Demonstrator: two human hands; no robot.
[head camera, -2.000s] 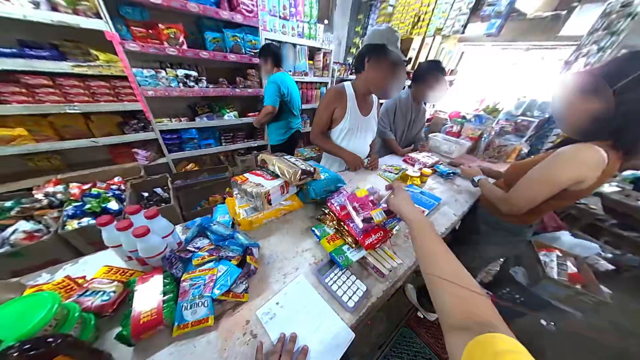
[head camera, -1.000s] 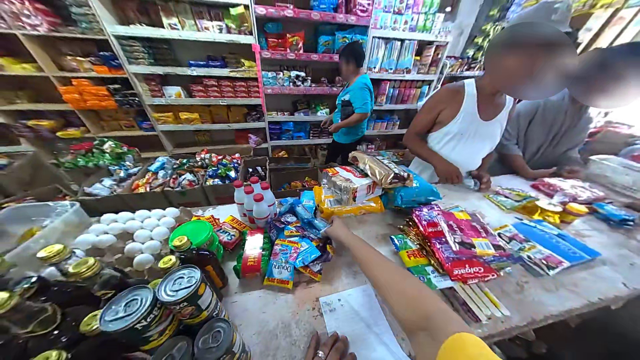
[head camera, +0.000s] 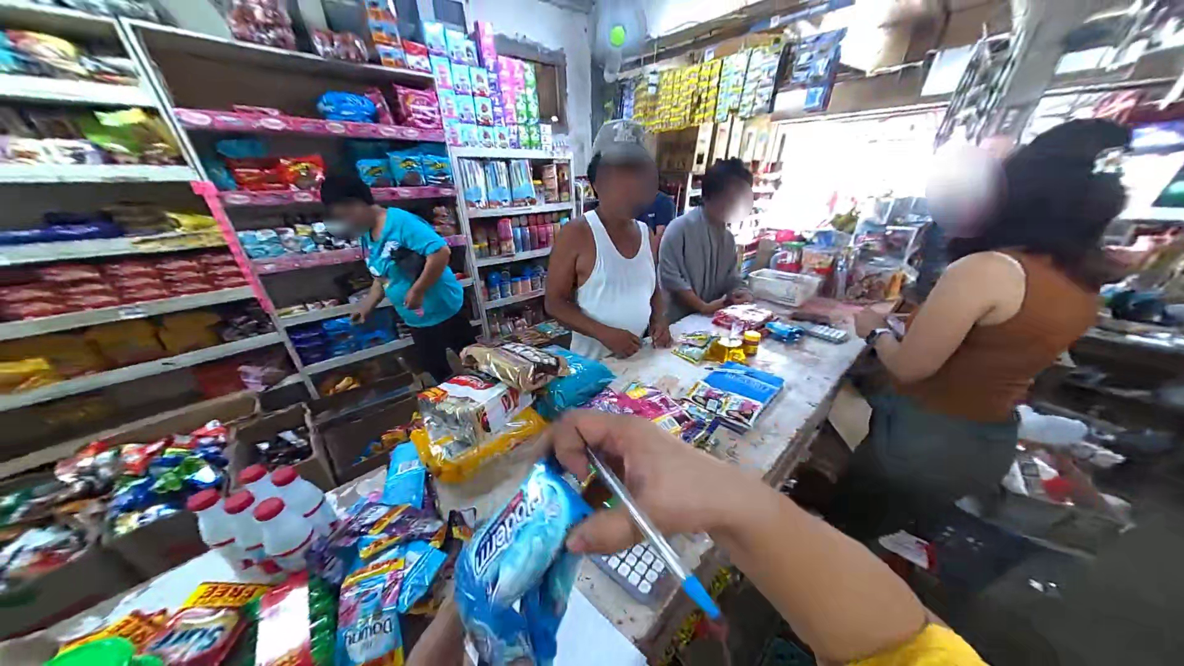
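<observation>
My right hand (head camera: 647, 481) pinches the top of a blue plastic packet (head camera: 520, 564) between thumb and fingers, above the counter. A ballpoint pen with a blue end (head camera: 647, 532) is also held in this hand, slanting down to the right. My left hand is mostly hidden behind the packet; part of its wrist or forearm (head camera: 442, 638) shows at the bottom edge, and its fingers cannot be made out. Under the right hand lie a calculator (head camera: 634, 566) and a white sheet of paper (head camera: 597, 634). Left of the packet is a pile of Downy sachets (head camera: 372, 601).
Red-capped white bottles (head camera: 277, 523) and a yellow pack (head camera: 481, 453) stand on the counter (head camera: 814, 370). Across it are a person in a white tank top (head camera: 610, 277) and another in grey (head camera: 698, 250). A person in brown (head camera: 1017, 342) stands right; one in teal (head camera: 416, 268) is by the shelves.
My right hand, which reached to the sachet pile one second ago, has lifted a blue packet over the paper and calculator. The view has swung back to the right.
</observation>
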